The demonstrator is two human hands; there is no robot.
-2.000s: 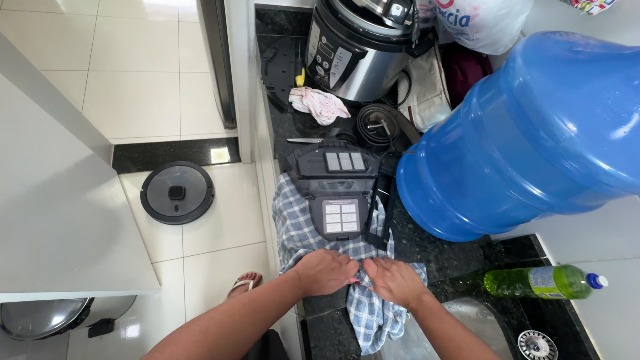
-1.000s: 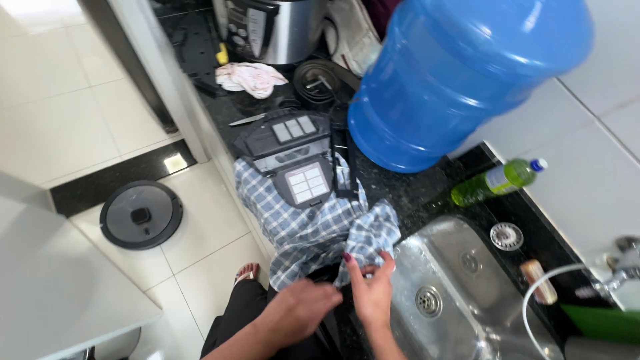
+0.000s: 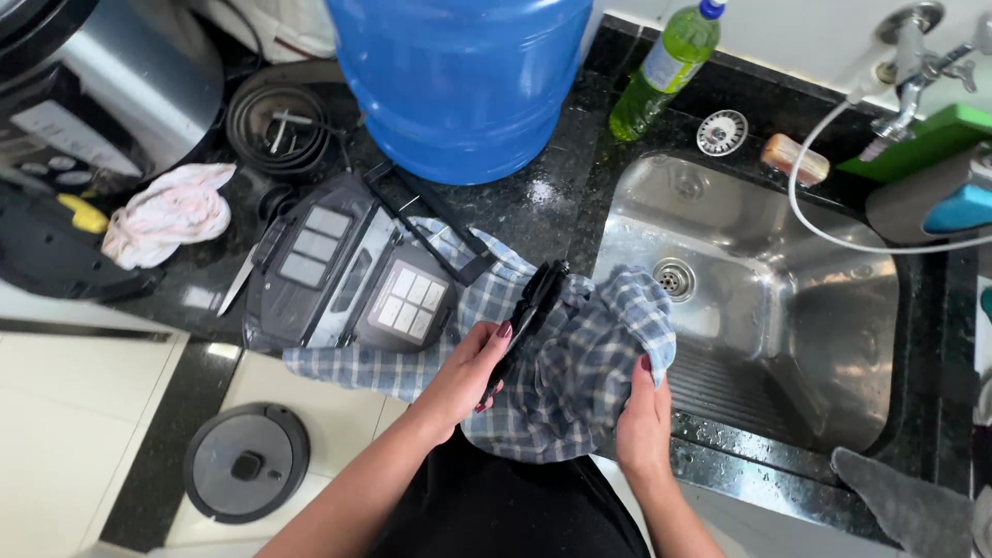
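Observation:
My left hand (image 3: 473, 380) grips a narrow black brush-like part (image 3: 531, 318), held slanting over a blue checked cloth (image 3: 570, 380). Between thumb and fingers, my right hand (image 3: 647, 411) pinches the cloth's right edge beside the sink. Left of my hands, a grey plastic dustbin with white-gridded labels (image 3: 345, 271) lies opened out, partly on the cloth. A black rectangular frame (image 3: 434, 225) lies against its upper right side. A round robot vacuum (image 3: 246, 463) sits on the floor below the counter.
A steel sink (image 3: 744, 310) is at right, with a faucet (image 3: 911, 85) and white hose. A big blue water jug (image 3: 465, 77), a green bottle (image 3: 666, 70) and a pressure cooker (image 3: 116, 85) stand behind. A knife (image 3: 238, 280) and a pink-white rag (image 3: 170, 213) lie at left.
The view has shifted towards the sink. The black part now shows in my left hand above the cloth. The cloth's right portion has been lifted and bunched beside the sink.

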